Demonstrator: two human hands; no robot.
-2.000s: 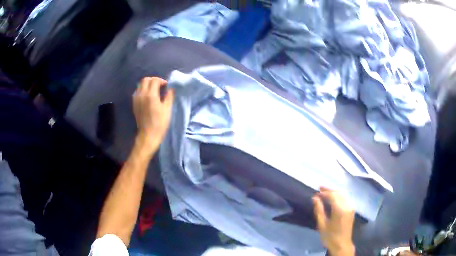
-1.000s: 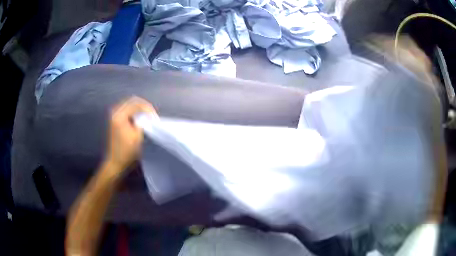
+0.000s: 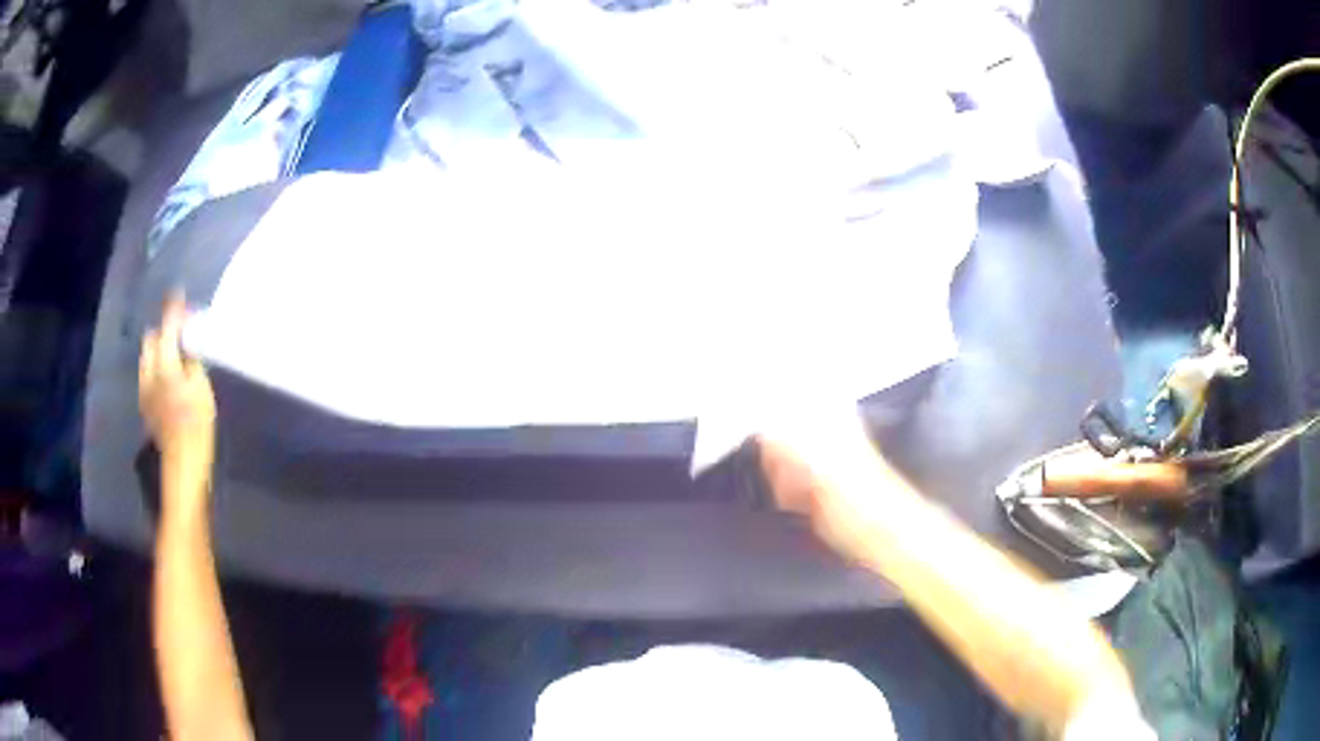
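A pale shirt (image 3: 579, 304), washed out to white, lies spread wide over the raised pad of the grey ironing table. My left hand (image 3: 177, 379) grips its left corner. My right hand (image 3: 793, 471) holds its near edge right of the middle; the fingers are blurred and partly washed out. The steam iron (image 3: 1086, 500), with a metal body and brown wooden handle, rests at the table's right edge, away from both hands.
Crumpled light-blue shirts (image 3: 485, 87) lie at the far edge, partly behind the spread shirt. A dark-blue strip (image 3: 362, 90) lies beside them. A yellowish hose (image 3: 1235, 217) rises from the iron at right. The table's near edge (image 3: 579, 586) curves in front of me.
The shirt has gone from bunched and swinging between my hands to spread flat across the pad. My left hand has moved left, my right hand inward and nearer. The iron has come into view.
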